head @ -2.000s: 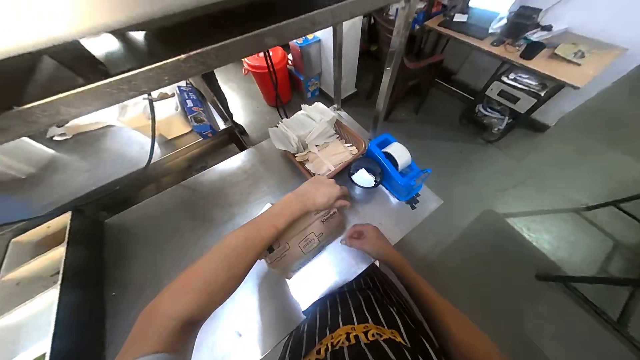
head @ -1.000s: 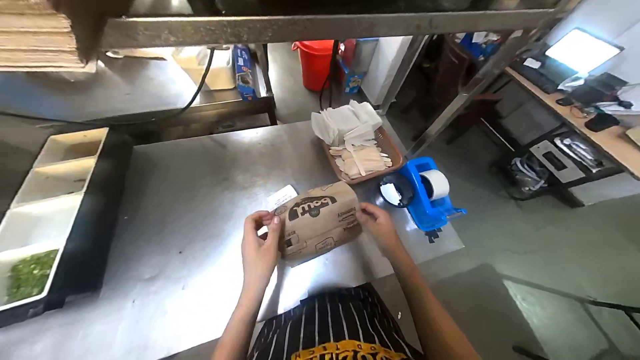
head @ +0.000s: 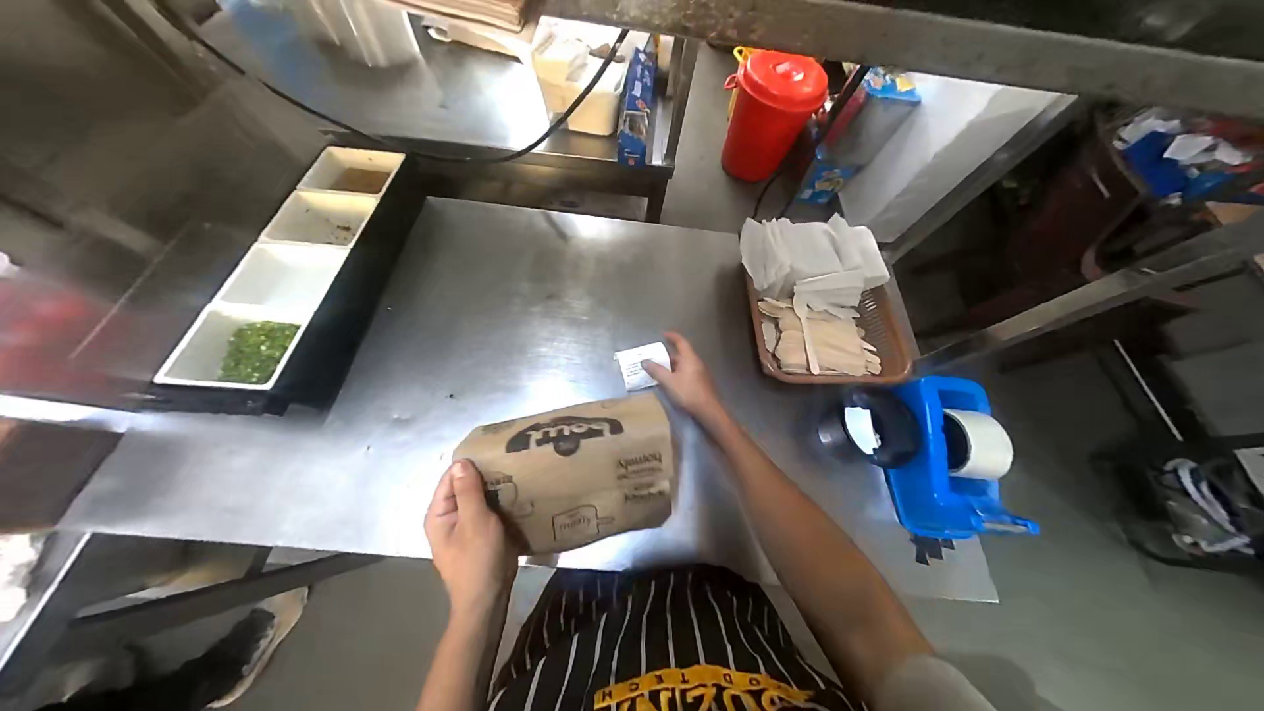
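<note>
My left hand [head: 474,538] grips the left end of a printed brown paper package [head: 578,469], thumb on top, over the near part of the steel table. Beyond the package, my right hand [head: 688,378] pinches the right edge of a small white paper slip [head: 642,366] that bears writing. The package looks folded or rolled; what it contains is hidden. To the right are a blue tape dispenser [head: 923,434] with a wide roll of tape [head: 980,444] and a dark round bowl [head: 869,428] with a white piece in it.
A brown plastic basket [head: 894,341] holds paper napkins [head: 810,257] and wooden cutlery [head: 825,341]. At the left, a black holder [head: 360,267] carries several white containers, one with chopped greens [head: 259,352]. A metal beam [head: 889,49] crosses above the table's far side. A red lidded bin [head: 775,114] stands beyond.
My right hand has left the package and now holds the white slip, which lay behind the package one second ago. My left hand keeps its hold on the package. The view has shifted.
</note>
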